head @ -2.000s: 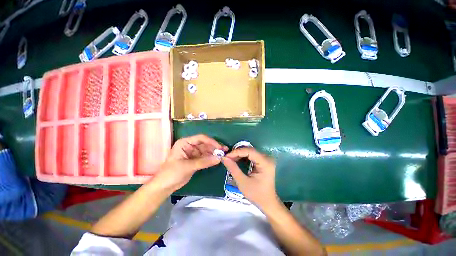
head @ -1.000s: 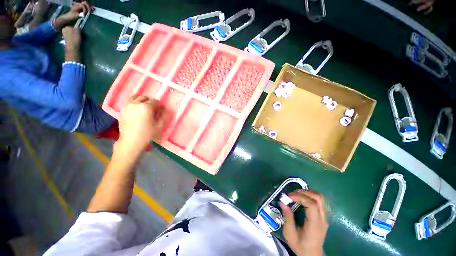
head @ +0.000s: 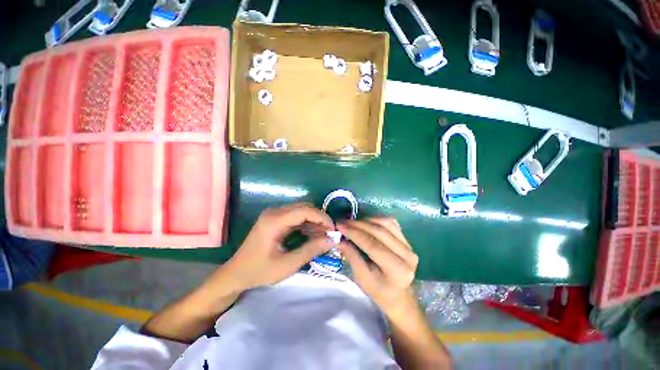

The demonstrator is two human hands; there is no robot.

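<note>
A small white ring [head: 333, 235] is pinched between the fingertips of my left hand [head: 278, 242] and my right hand [head: 378, 258]. The fingers hide part of it, and any smaller fitting at it cannot be made out. A loop-shaped unit [head: 340, 194] lies on the green bench just under my hands. Its pale loop shows above my fingers and its blue-and-white end shows below them. The open carton [head: 311, 101] ahead of my hands holds several white rings. The pink sorting tray [head: 161, 137] is left of it, with tiny fittings in some pockets.
More loop-shaped units lie on the bench [head: 405, 249], two of them to the right [head: 459, 170] [head: 539, 162], others beyond the pale strip [head: 499, 105]. Another pink tray [head: 637, 238] stands at the far right edge. Clear plastic and a red stool show below the bench.
My left hand has moved from the tray pockets to my right hand, and their fingertips now meet at the white ring. The camera view has turned back to face the bench squarely.
</note>
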